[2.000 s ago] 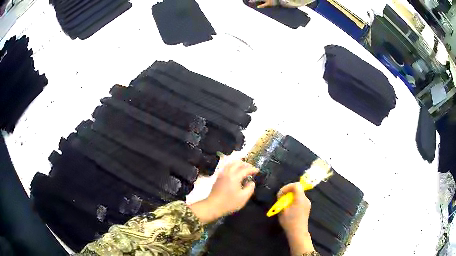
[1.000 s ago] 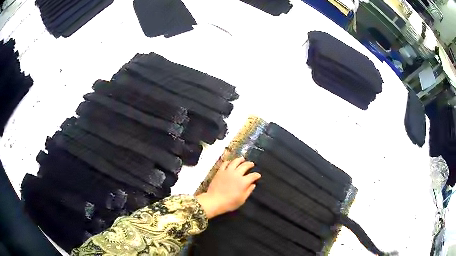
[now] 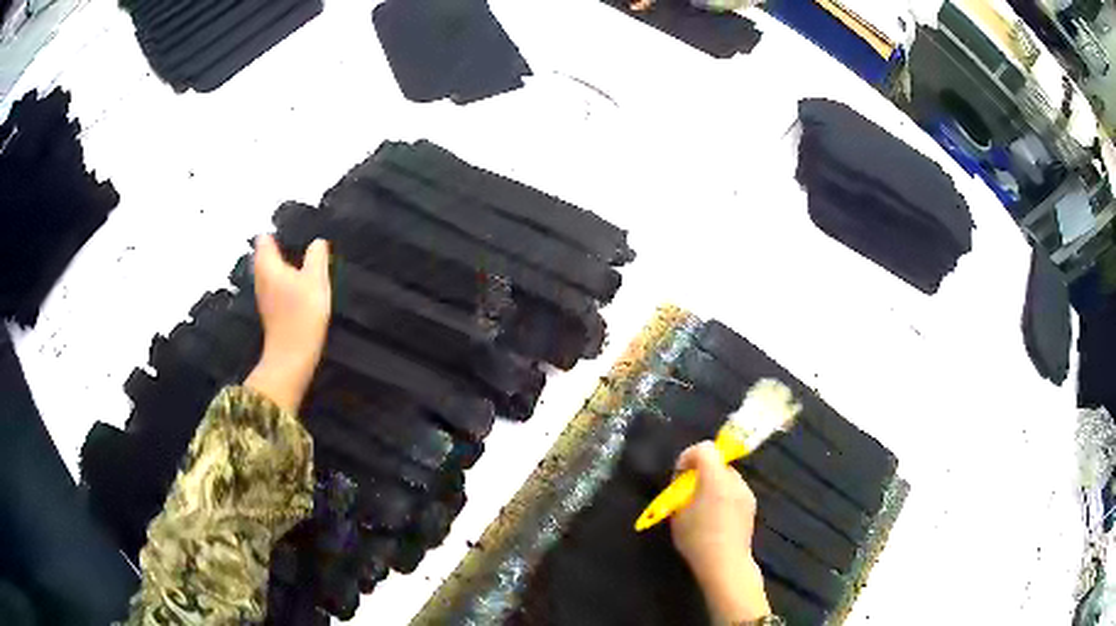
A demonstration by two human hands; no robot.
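Note:
My right hand [image 3: 722, 520] is closed around the yellow-handled glue brush [image 3: 747, 434], its pale bristles above a row of overlapped black pieces [image 3: 783, 465]. The row lies on the tan, glue-crusted board [image 3: 667, 328]; a whitish smeared band runs along its left side. My left hand [image 3: 291, 300] is over the far-left edge of the looser spread of black pieces [image 3: 416, 294], thumb and finger apart; no piece shows clearly in its grip. The spread has ragged ends and a few whitish patches.
Several black piles lie farther across the white table [image 3: 685, 171], including one at the upper right [image 3: 884, 196] and one at the far left [image 3: 43, 202]. Part of another person's hand [image 3: 639, 4] shows at the top edge. Crumpled clear plastic [image 3: 1095, 446] is at the right edge.
My left hand has moved from the board's left edge to the spread's far-left edge. My right hand and the brush, out of view one second ago, are back over the row.

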